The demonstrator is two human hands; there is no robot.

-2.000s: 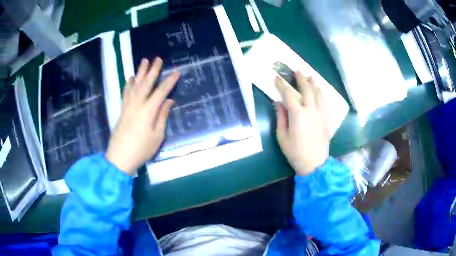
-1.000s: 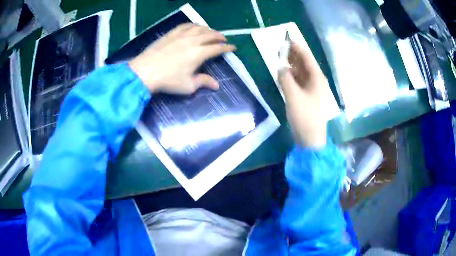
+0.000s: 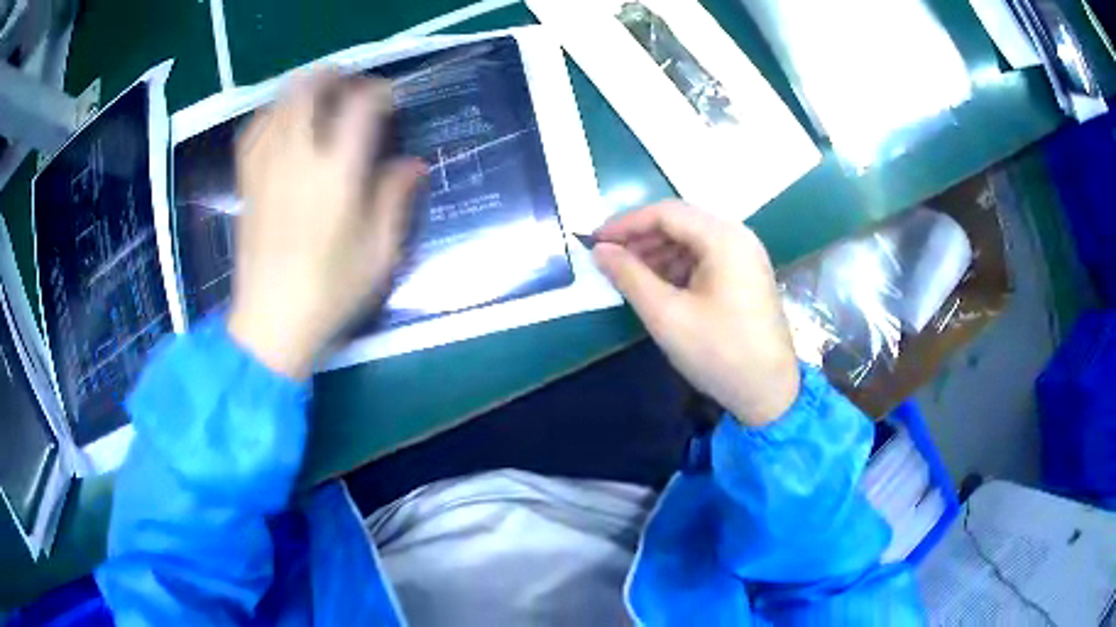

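A glossy black tablet (image 3: pixel 471 159) with printed film on its face lies on a white foam sheet (image 3: pixel 585 184) on the green bench. It lies turned sideways, its right end towards my right hand. My left hand (image 3: pixel 321 208) is blurred over the tablet's left half, with nothing visible in it; whether it touches the face I cannot tell. My right hand (image 3: pixel 698 288) is at the sheet's right edge, thumb and forefinger pinching a small dark pointed piece (image 3: pixel 586 240) beside the tablet's right edge. The white scraper card (image 3: pixel 710 123) lies beyond my right hand, untouched.
A second black tablet (image 3: pixel 104 251) on white foam lies to the left, with another (image 3: pixel 22 429) at the far left. A glaring clear film stack (image 3: pixel 863 80) lies right of the card. Crumpled clear film (image 3: pixel 875 282) fills a cardboard box (image 3: pixel 967 312) below the bench's right edge.
The tablet and its foam sheet have turned and moved left. My left hand has moved left and down over it. My right hand has left the card and moved to the tablet's right edge.
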